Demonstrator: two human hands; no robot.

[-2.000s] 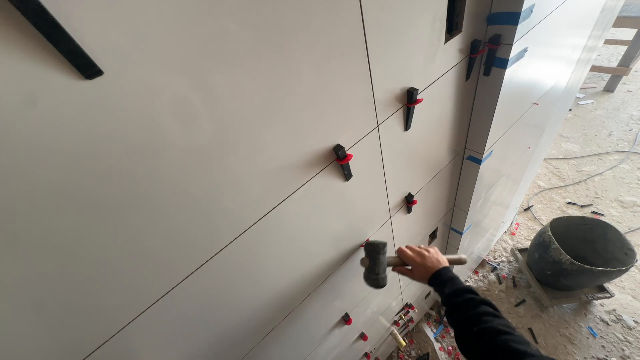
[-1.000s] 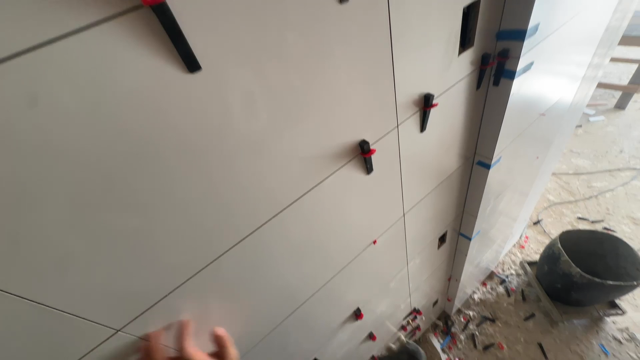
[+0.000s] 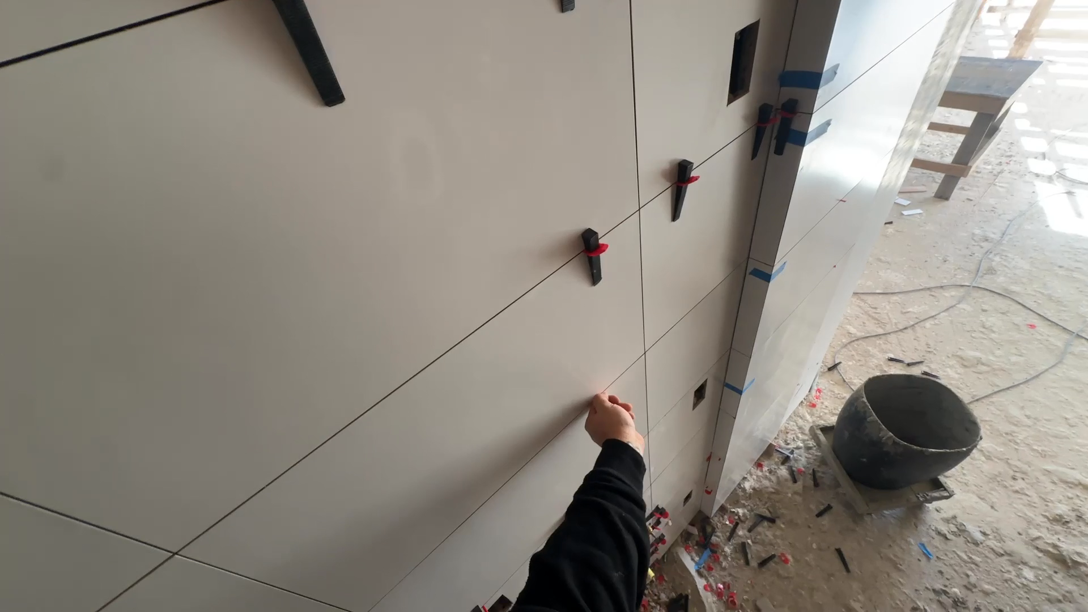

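My left hand (image 3: 614,421) reaches up from the bottom, its fingers closed at the seam between large beige wall tiles (image 3: 408,255). A trace of red shows at the fingertips, where a small red levelling clip is mostly hidden. Higher up, a black wedge (image 3: 592,257) sits through a red clip on another joint. A second black wedge (image 3: 682,190) is in its clip to the right, with further wedges (image 3: 762,132) near the corner. A larger black wedge (image 3: 310,55) stands out at the upper left. My right hand is out of view.
A dark mortar bucket (image 3: 905,433) stands on a board at the right. Wedges (image 3: 841,559) and red clip pieces litter the dusty floor. A cable (image 3: 926,289) crosses it, and a wooden trestle (image 3: 977,93) stands behind. Blue tape (image 3: 807,79) spans the corner; the wall has rectangular cutouts (image 3: 744,64).
My right hand, which held a rubber mallet two seconds ago, has left the view. My left hand has moved from the lower left to the red clip in the seam.
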